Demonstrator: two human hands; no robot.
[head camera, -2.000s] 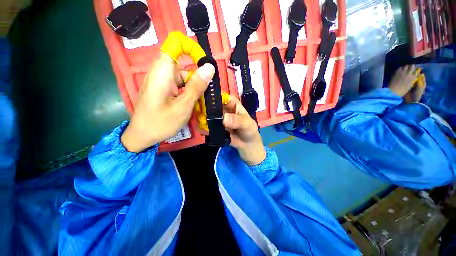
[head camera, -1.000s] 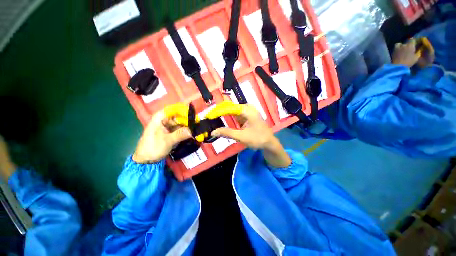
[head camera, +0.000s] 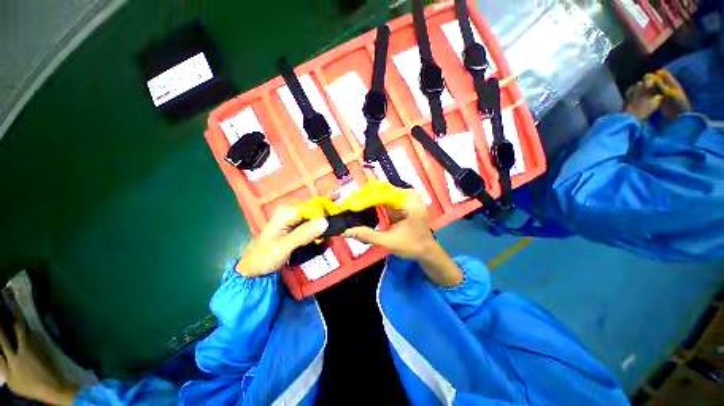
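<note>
A black smartwatch (head camera: 347, 222) is held between my two hands over the near-left pockets of the red-orange compartment tray (head camera: 298, 190). My left hand (head camera: 282, 242), with yellow finger cots, grips its left part. My right hand (head camera: 405, 226), also with yellow cots, grips its right part. The fingers hide much of the strap and buckle. A closed black watch (head camera: 248, 151) lies in the far-left pocket. Several open watches lie lengthwise in the other pockets over white slips, one of them a watch with a dark face (head camera: 317, 128). Another black item (head camera: 308, 252) lies partly under my left hand.
A black box with a white label (head camera: 181, 80) stands on the green mat (head camera: 119, 190). Clear film (head camera: 556, 51) lies right of the tray. Another person's hand (head camera: 32, 361) is at lower left. A person in a blue smock (head camera: 635, 182) sits at right.
The strap, long and hanging earlier, is now bent between both hands. The view has shifted, bringing the black box in. Since one second ago, my hands have drawn closer together around the watch.
</note>
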